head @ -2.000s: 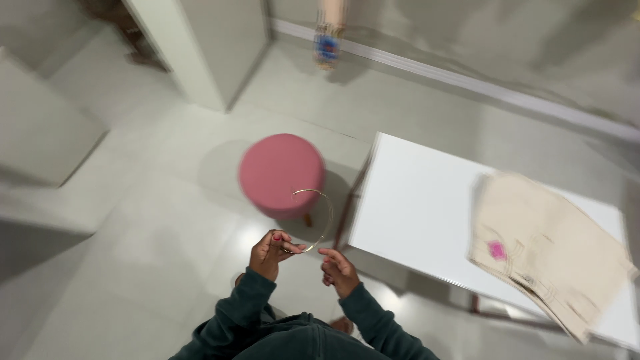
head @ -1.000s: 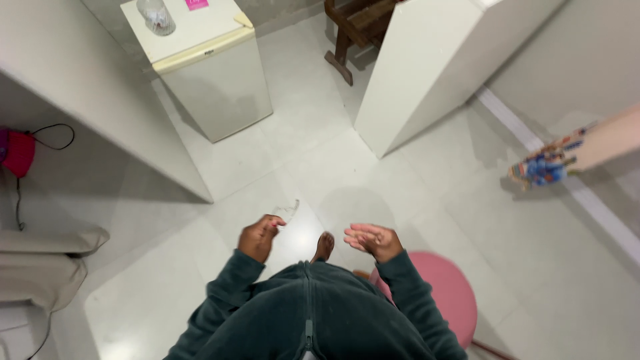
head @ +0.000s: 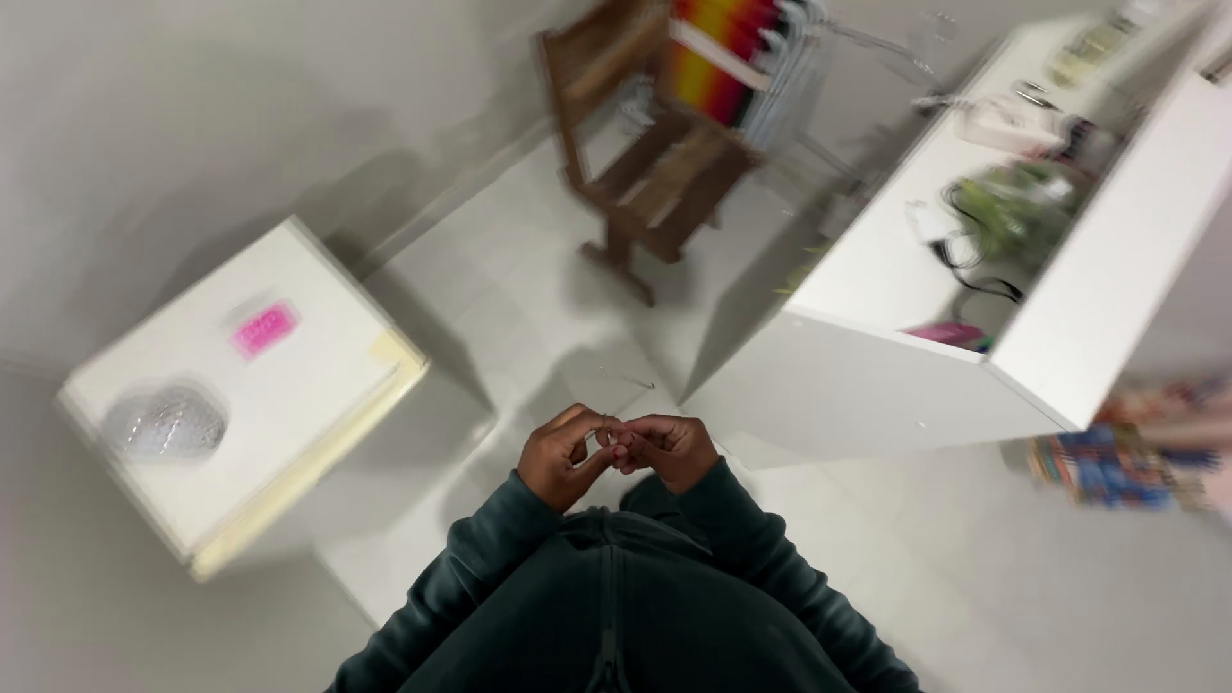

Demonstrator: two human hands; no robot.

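My left hand and my right hand meet at the fingertips in front of my dark green zipped top. The left fingers are curled in a pinch around part of a thin curved wire, whose faint end shows just beyond the hands. The right fingers are bent against the left ones; whether they grip the wire too cannot be told. Most of the wire is blurred or hidden by the fingers.
A small white fridge at left bears a clear glass object and a pink card. A wooden folding chair stands ahead. A white counter with cables and a green bundle is at right.
The view has swung left across the room; the stool and the table with beige cloth are out of view. My hands, apart one second ago, now touch at the fingertips.
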